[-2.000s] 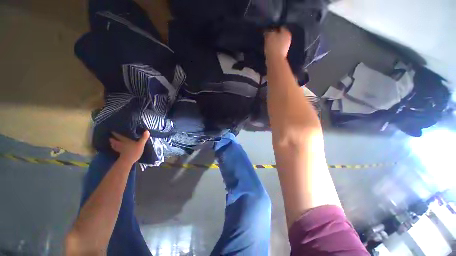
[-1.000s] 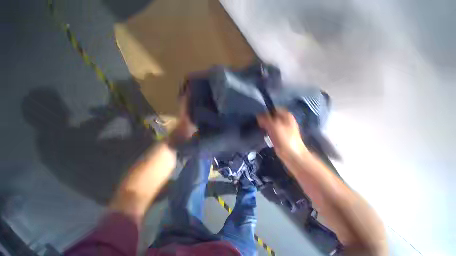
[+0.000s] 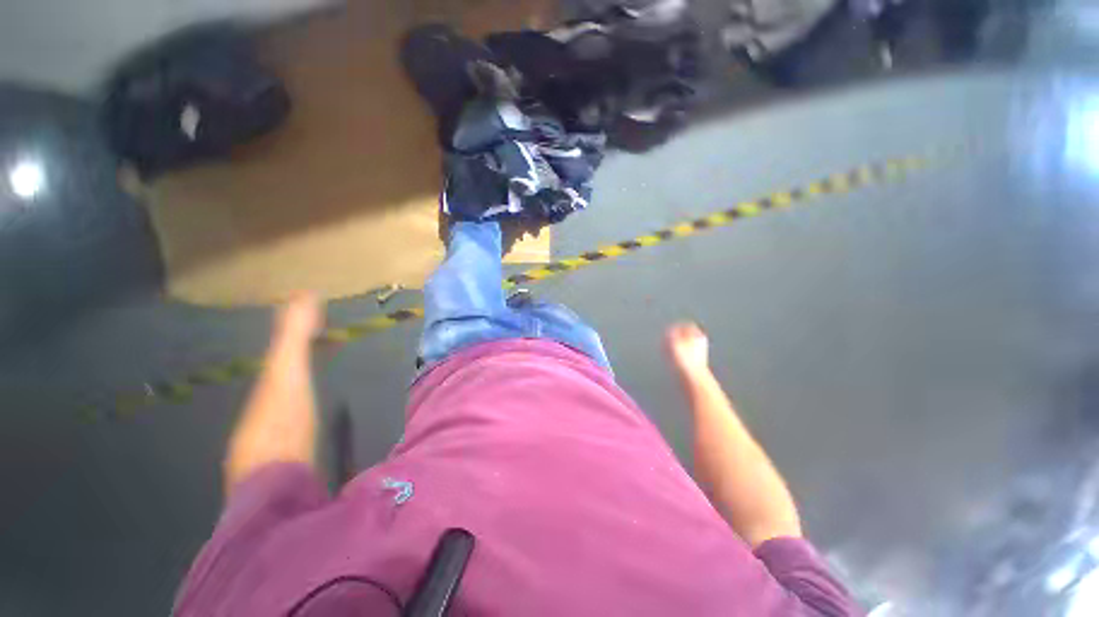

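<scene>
A dark cut-piece bundle (image 3: 199, 103) lies on the brown cardboard sheet (image 3: 301, 217) at the upper left. Black and white-patterned cut pieces (image 3: 524, 163) lie heaped at my feet and partly hide them. More dark pieces (image 3: 627, 78) lie just beyond. My left hand (image 3: 301, 316) hangs beside my body near the cardboard's front edge, blurred, with nothing visible in it. My right hand (image 3: 688, 344) hangs over the grey floor, away from the fabric. It looks empty and loosely open, though its fingers are blurred.
Yellow-black floor tape (image 3: 711, 221) crosses the grey floor (image 3: 868, 277) in front of me. Grey and dark fabric pieces (image 3: 783, 30) lie at the top right. A black device (image 3: 442, 573) with a cord hangs on my purple shirt.
Both hands have let go of the dark bundle they held and have moved apart to my sides. A dark bundle now lies on the cardboard's left part. The view has turned.
</scene>
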